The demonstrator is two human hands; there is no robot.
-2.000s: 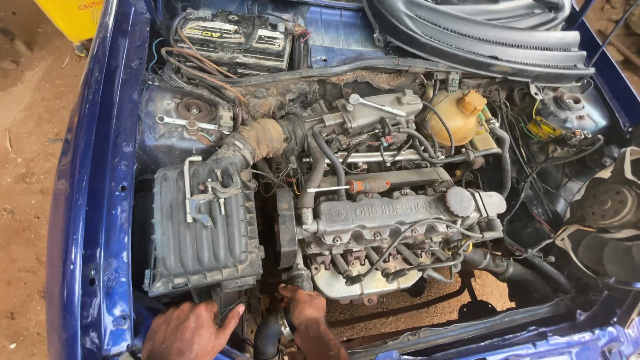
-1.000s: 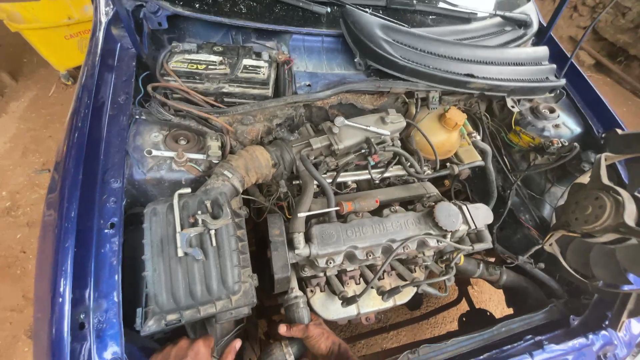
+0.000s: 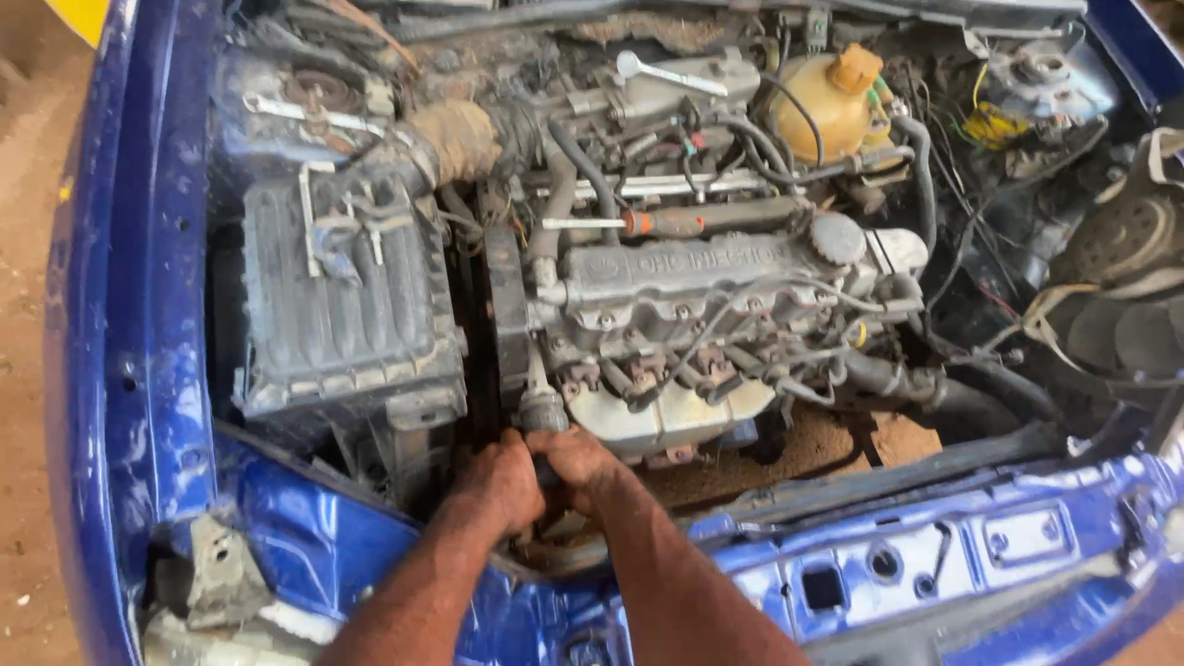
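Observation:
Both hands are close together at the front left corner of the engine. My left hand (image 3: pixel 504 486) and my right hand (image 3: pixel 578 462) close around a dark hose (image 3: pixel 548 462) just below its clamped end (image 3: pixel 542 409). The fingers hide much of the hose. Behind them is the engine's valve cover (image 3: pixel 675 268), with a metal heat shield (image 3: pixel 666 412) to the right. A screwdriver with an orange and black handle (image 3: pixel 661 223) lies above the valve cover. A combination wrench (image 3: pixel 671 74) rests on the intake.
The black air filter box (image 3: pixel 342 305) carries a hex key (image 3: pixel 312 217) and a small clamp-like metal tool (image 3: pixel 356 231). Another wrench (image 3: pixel 310 113) lies behind it. A yellowed coolant tank (image 3: pixel 819 106) is at the back. The blue front crossmember (image 3: pixel 925 546) runs beneath the forearms.
My left hand was by the air filter box's front edge and has moved right, to the hose beside my right hand. The view has shifted, showing more of the car's front.

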